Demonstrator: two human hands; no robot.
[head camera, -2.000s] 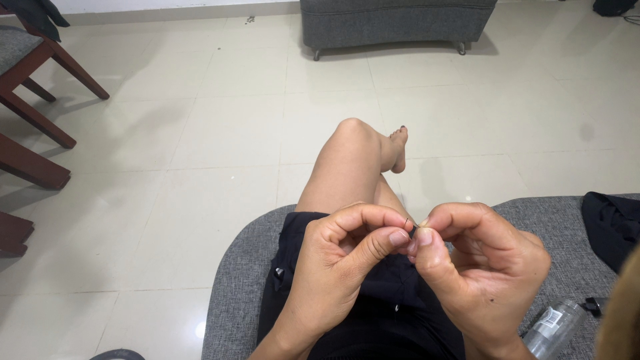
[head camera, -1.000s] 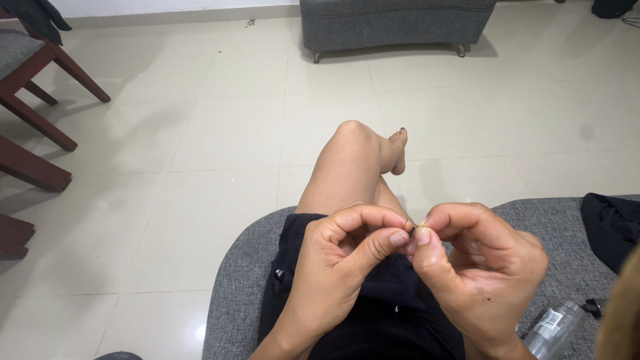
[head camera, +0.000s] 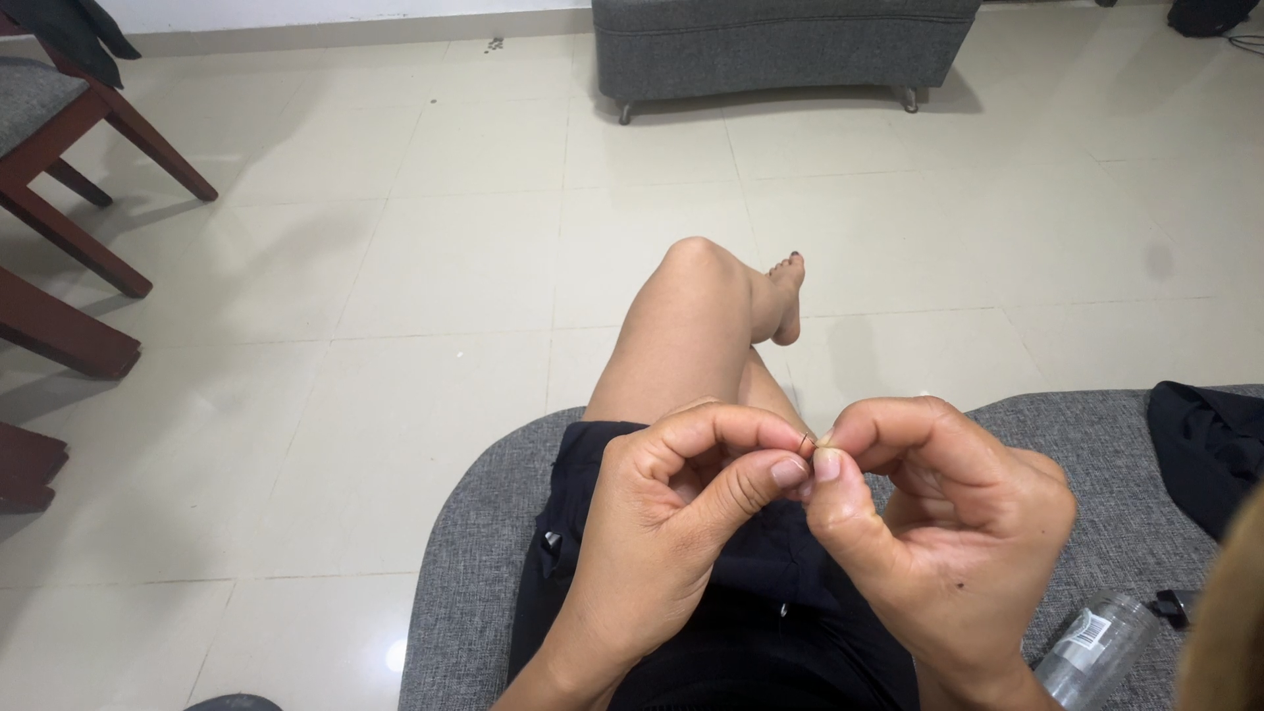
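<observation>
Above my lap, my left hand (head camera: 671, 523) and my right hand (head camera: 938, 533) meet at their fingertips. Between the left thumb and index finger sits a tiny, thin dark item (head camera: 807, 441), too small to name. The right thumb and index finger pinch right beside it, and whether they grip the same item or another is hidden by the fingers. Dark shorts (head camera: 731, 583) lie under both wrists, and my bare legs (head camera: 681, 326) are crossed beyond the hands.
I sit on a grey upholstered seat (head camera: 464, 533). To the right lie a clear plastic bottle (head camera: 1096, 652) with a label and a dark cloth (head camera: 1205, 454). Across the tiled floor (head camera: 444, 257) stands a grey sofa (head camera: 780, 49); wooden chairs (head camera: 69, 197) are at the left.
</observation>
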